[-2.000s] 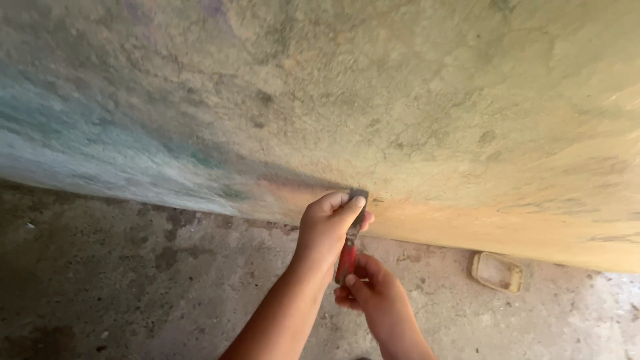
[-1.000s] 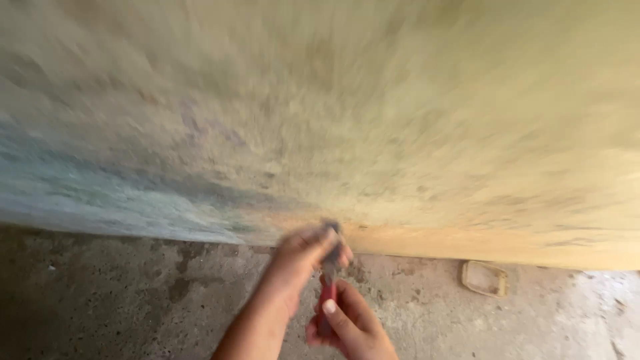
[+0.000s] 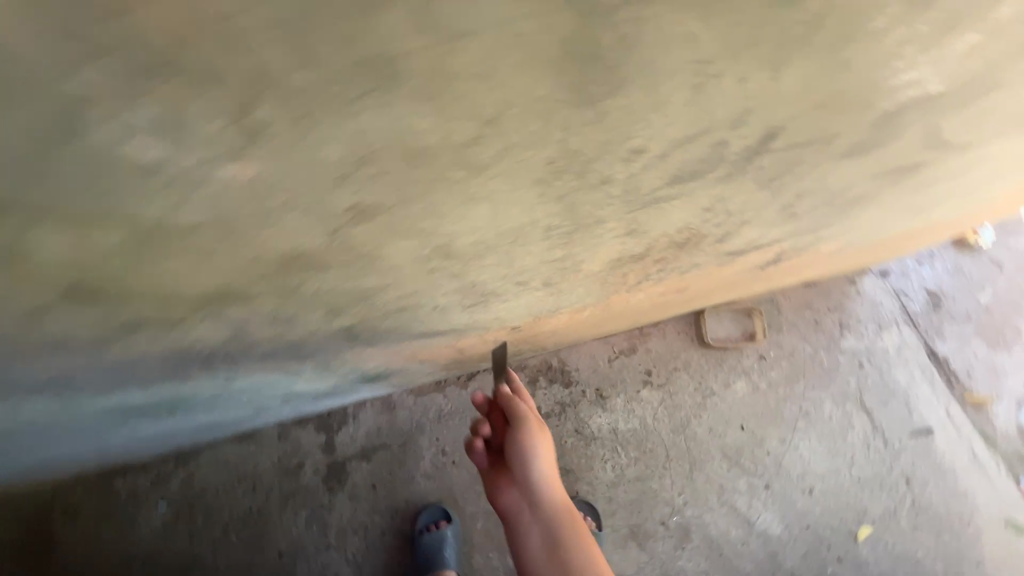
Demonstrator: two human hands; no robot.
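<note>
My right hand (image 3: 516, 444) is closed around the red handle of a flat-bladed scraper (image 3: 499, 364), in the lower middle of the head view. The dark blade points up, in front of the foot of a painted wall (image 3: 480, 200) stained green, blue and orange. Whether the blade touches the wall cannot be told. My left hand is out of view.
A shallow rectangular container (image 3: 734, 327) lies on the concrete floor (image 3: 680, 448) against the wall at the right. My feet in grey slide sandals (image 3: 437, 540) stand below. A crack runs across the floor at the far right, near small yellow scraps (image 3: 864, 533).
My left hand, which was at the blade, has left the view. My right hand still holds the scraper. The view has turned, so the wall's foot now slopes up to the right.
</note>
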